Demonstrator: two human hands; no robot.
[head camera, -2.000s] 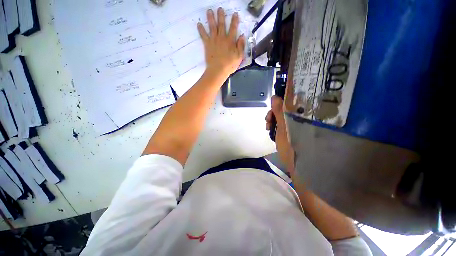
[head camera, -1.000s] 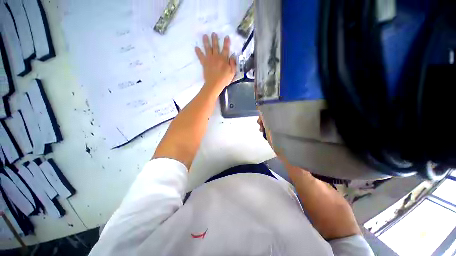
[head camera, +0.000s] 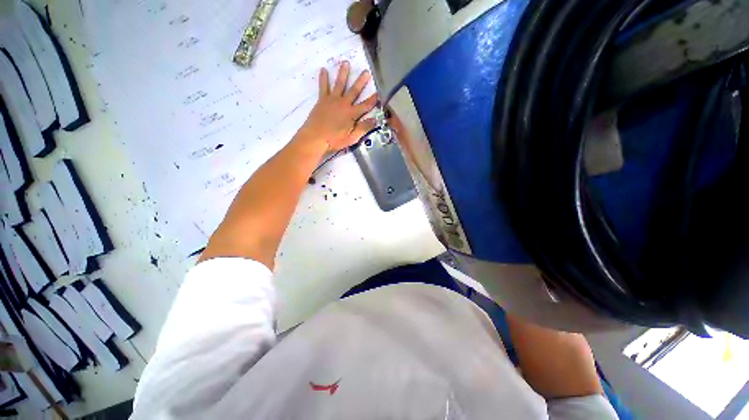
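Observation:
My left hand lies flat with fingers spread on the white paper marker over the fabric lay, beside the knife area of the cutting machine. The machine's blue and silver motor body with black cable coils fills the right side. Its grey base plate shows just below my left hand, partly under the motor. My right hand is hidden behind the motor body; only the right forearm shows below it. The dark edge of the lay shows near my left wrist.
A mottled weight lies on the marker at the top. Bundles of white-topped cut pieces lie at the far left. A thin brown stick is at the lower left. Dark lint dots the table.
The machine has turned, and its base plate now sits angled. My left hand has stayed spread on the marker, shifting slightly left in view. My right hand has gone out of sight behind the motor.

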